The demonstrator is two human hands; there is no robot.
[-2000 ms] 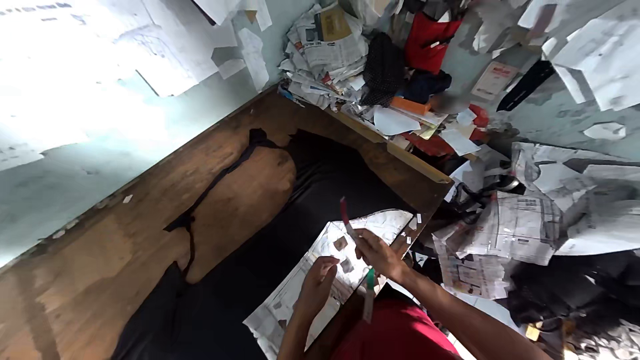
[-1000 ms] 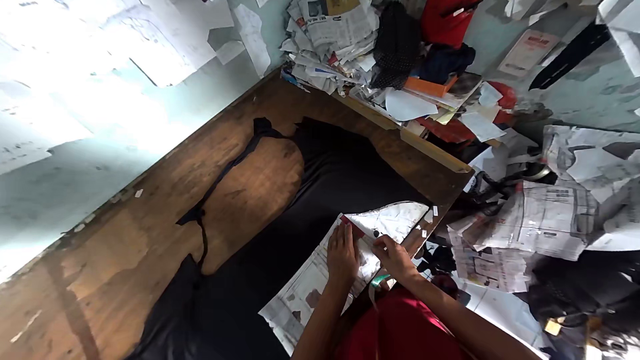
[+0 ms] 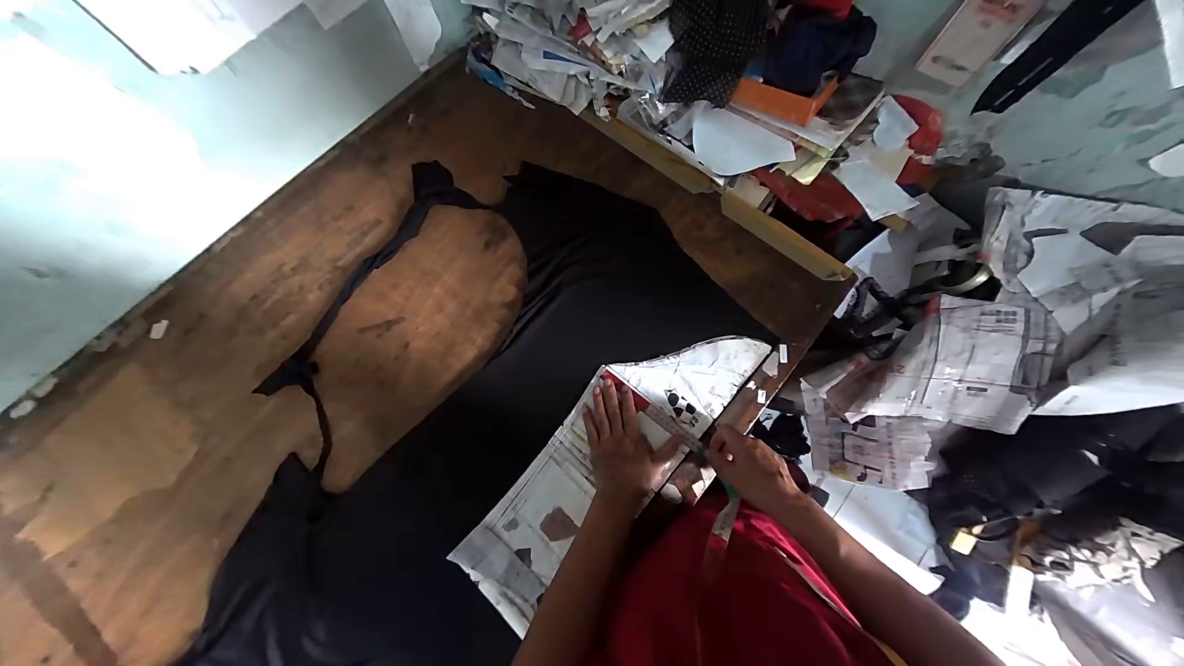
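Black fabric (image 3: 592, 277) lies spread on the wooden table, a narrow cut strip (image 3: 356, 282) of it curving off to the left. On top of it, near the table's edge, rests a printed paper pattern piece (image 3: 527, 518) with a curved upper edge. My left hand (image 3: 618, 444) lies flat on the paper, fingers spread, over a tape measure (image 3: 657, 412) whose red end shows by the fingertips. My right hand (image 3: 751, 467), fingers curled at the paper's edge, grips the tape; its rest hangs down in front of the red garment.
A pale wall borders the wooden table (image 3: 120, 444) on the left. Newspapers (image 3: 555, 55), an orange box (image 3: 786, 100) and paper scraps crowd the far end behind a wooden ledge (image 3: 786, 236). Paper patterns (image 3: 962, 361) hang at the right above dark cloth (image 3: 1036, 472). Small white scraps (image 3: 761, 396) lie at the table edge.
Two seconds ago both hands were raised over the paper, the tape's red end sticking up. Now the tape lies across the paper and my left hand is pressed flat on it. The view has shifted closer.
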